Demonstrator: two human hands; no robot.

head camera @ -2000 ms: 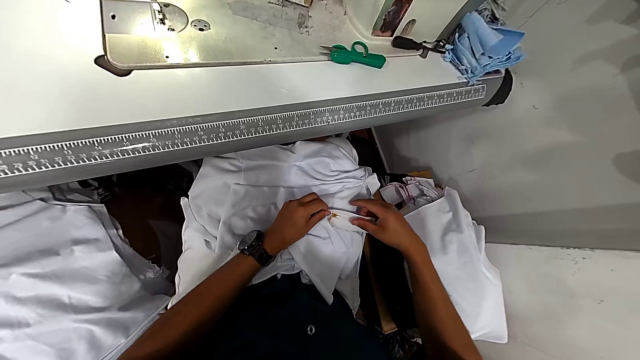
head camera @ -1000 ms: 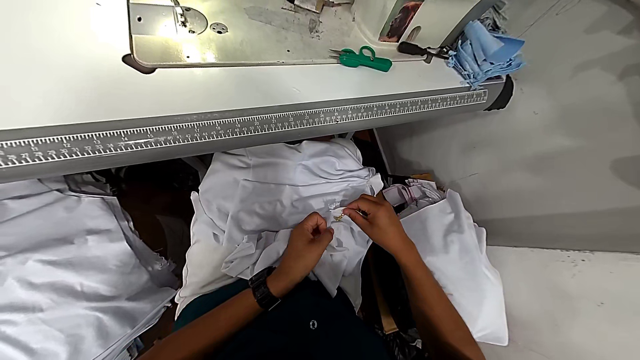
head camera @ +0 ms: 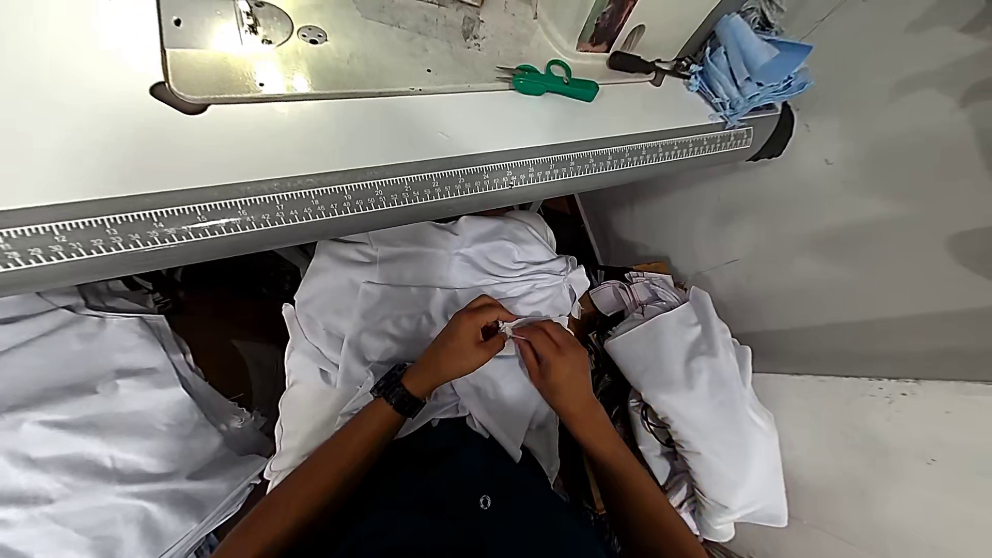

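White fabric [head camera: 418, 271] lies in folds across my lap, under the front edge of the sewing table. My left hand [head camera: 465, 341], with a dark watch on its wrist, pinches a small gathered edge of this fabric between thumb and fingers. Close beside it on the right, my right hand [head camera: 554, 360] grips the same edge with bent fingers. The fingertips of both hands nearly meet at the crumpled bit. What lies beneath the fingers is hidden.
Above my hands runs the table edge with a ruler strip [head camera: 380, 194]. Green thread snips [head camera: 554, 82] lie on the sewing machine bed [head camera: 372, 66], near light blue cloth scraps [head camera: 748, 66]. White cloth piles stand at left [head camera: 101, 411] and right [head camera: 697, 395]; a grey wall [head camera: 876, 194] is at right.
My hands have come closer together on the fabric edge. The small light strip stretched between them two seconds ago is now bunched at the fingertips.
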